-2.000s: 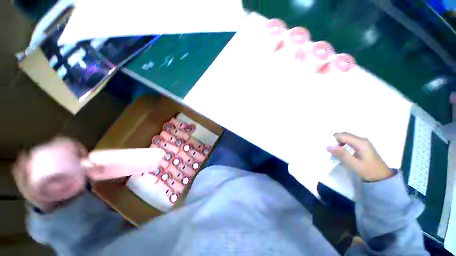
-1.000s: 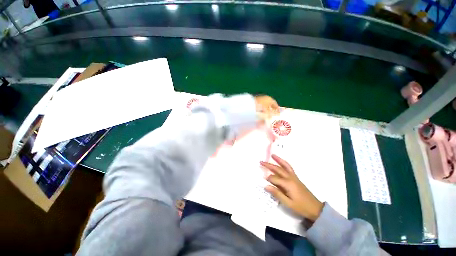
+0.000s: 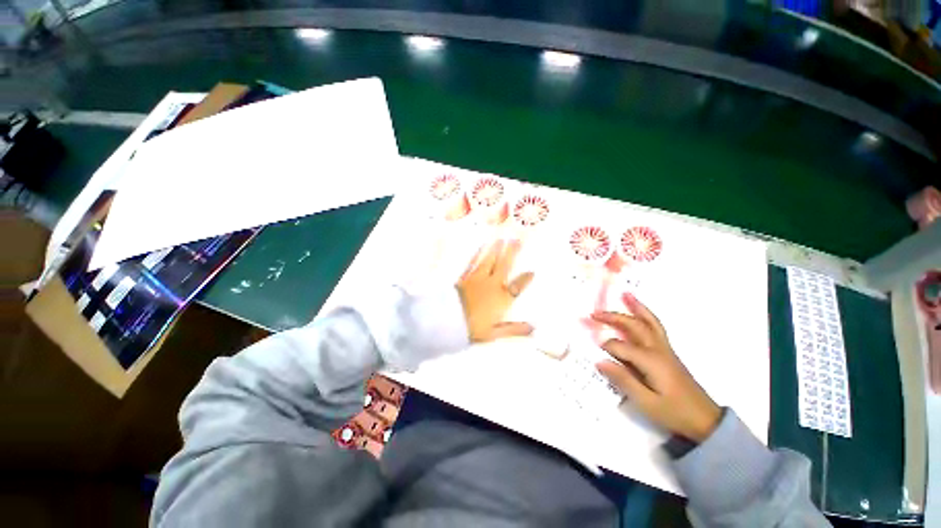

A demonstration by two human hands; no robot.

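Observation:
Several pink fans lie on the white work sheet [image 3: 712, 309], grille heads at the far side. Three heads, such as this fan [image 3: 530, 210], are at the left; two, such as this fan [image 3: 641, 244], are at the right. Glare washes out most handles. My left hand [image 3: 495, 294] is palm down below the left fans, fingers apart, with nothing seen in it. My right hand [image 3: 660, 376] has its fingertips near the handle of a right-hand fan. A faint printed label sheet [image 3: 591, 384] shows beside and partly under my right palm, apparently held.
A spare label sheet [image 3: 820, 351] lies on the green bench at right. A large loose white sheet [image 3: 248, 165] covers dark printed sheets [image 3: 155, 294] at left. An open carton with pink fans [image 3: 374, 418] shows below the bench edge. The green conveyor [image 3: 495, 113] runs beyond.
My left hand carried a fan from the carton side to the work sheet, then let go and moved back toward me and left. My right hand remains over the sheet. The view has turned.

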